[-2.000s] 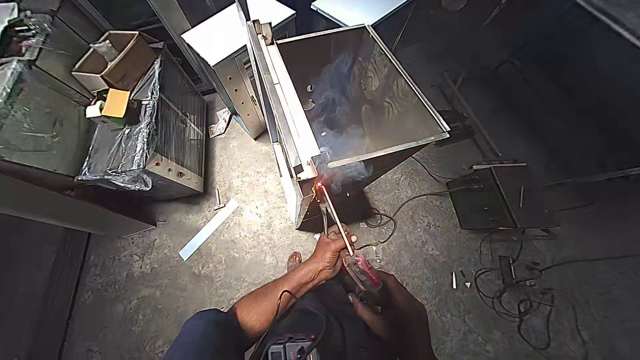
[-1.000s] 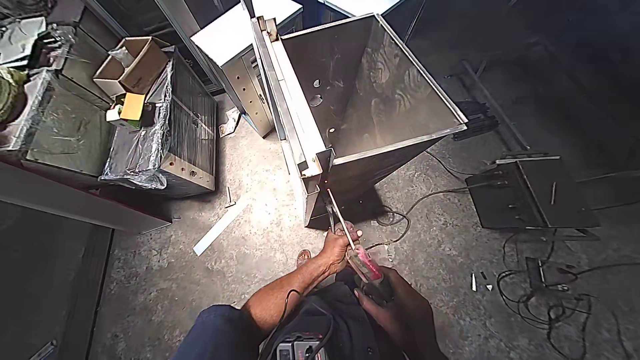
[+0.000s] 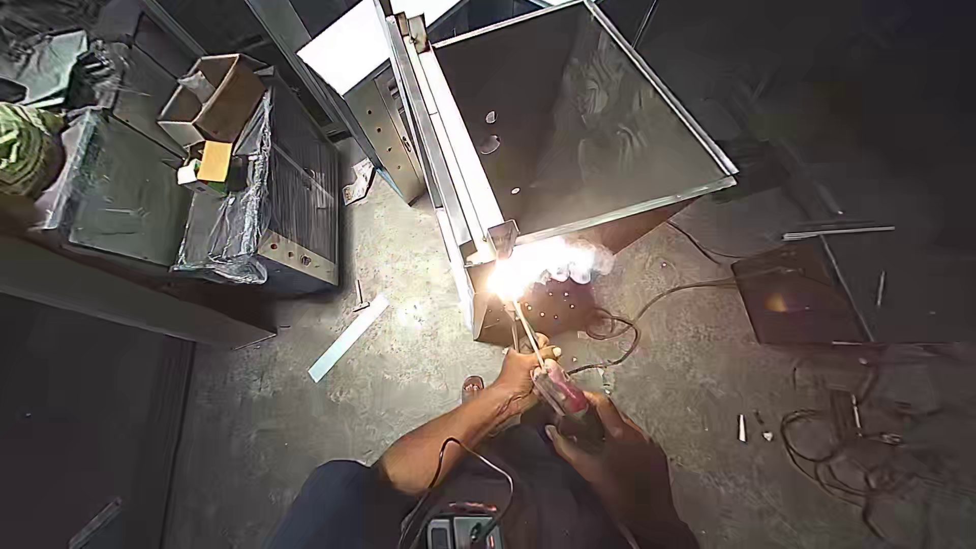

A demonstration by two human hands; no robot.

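A bright welding arc (image 3: 507, 282) burns at the lower front corner of a sheet-metal cabinet (image 3: 579, 122), with smoke drifting right. My right hand (image 3: 618, 450) is closed on a red welding electrode holder (image 3: 566, 390), whose thin electrode (image 3: 528, 326) reaches up to the arc. Just left of the holder, my left hand (image 3: 526, 371) is closed around a thin tool or rod (image 3: 514, 328) that points up toward the same corner. What exactly it is, I cannot tell.
A flat metal strip (image 3: 349, 338) and a hammer (image 3: 360, 296) lie on the concrete floor. Plastic-wrapped cabinets (image 3: 301, 206) with an open cardboard box (image 3: 213, 99) stand at left. A dark panel (image 3: 801, 293) and coiled cables (image 3: 823, 450) lie at right; a cable (image 3: 663, 293) crosses the floor.
The small glow at the corner two seconds ago was out one second ago; now a bright arc with sparks and smoke is there. Both hands keep their hold near the corner.
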